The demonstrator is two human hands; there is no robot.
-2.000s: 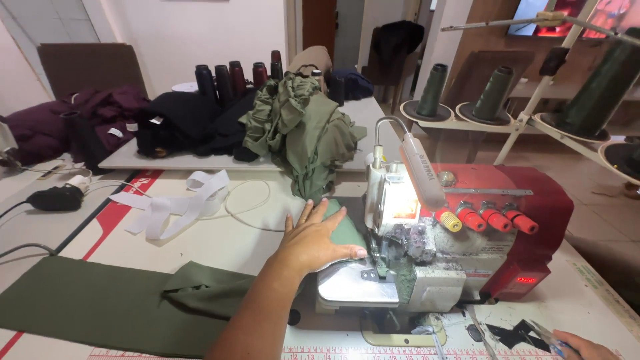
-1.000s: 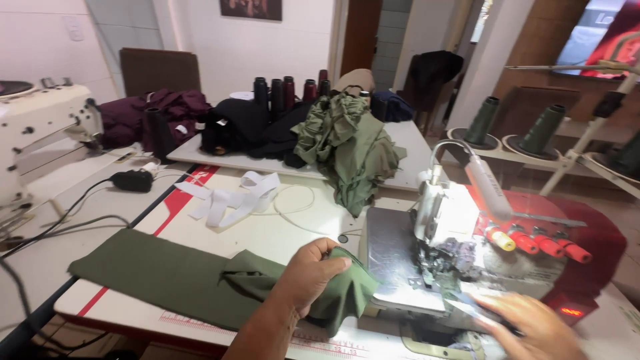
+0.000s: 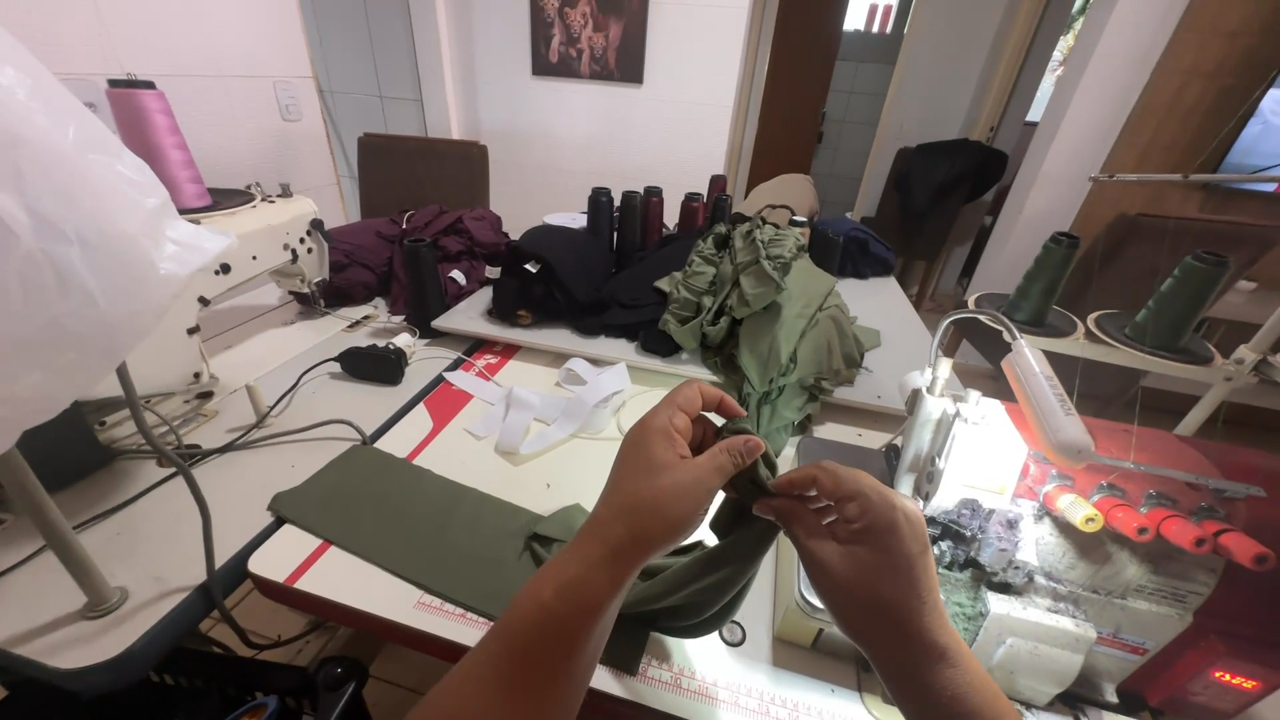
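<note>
My left hand (image 3: 675,470) pinches a gathered edge of dark green fabric (image 3: 700,585) between thumb and fingers, above the table's middle. Close beside it, my right hand (image 3: 850,545) grips the same edge with thumb and forefinger. The cloth hangs below both hands in a loose fold. A long flat dark green piece (image 3: 410,520) lies to the left on the table; whether it joins the held cloth is hidden by my left forearm. Right of my hands stands a red and white overlock sewing machine (image 3: 1120,570) with its lamp (image 3: 1050,400) lit.
White elastic-like strips (image 3: 550,405) lie behind my left hand. Lighter green garments (image 3: 770,300), black cloth (image 3: 570,280) and several thread cones (image 3: 628,220) cover a raised board. A black plug adapter (image 3: 372,364) with cables sits left, near another sewing machine (image 3: 250,250). Green cones (image 3: 1045,280) stand at right.
My right hand has come from the machine's front to the cloth beside my left hand. The left has lifted the fabric off the machine's plate area. The view has swung.
</note>
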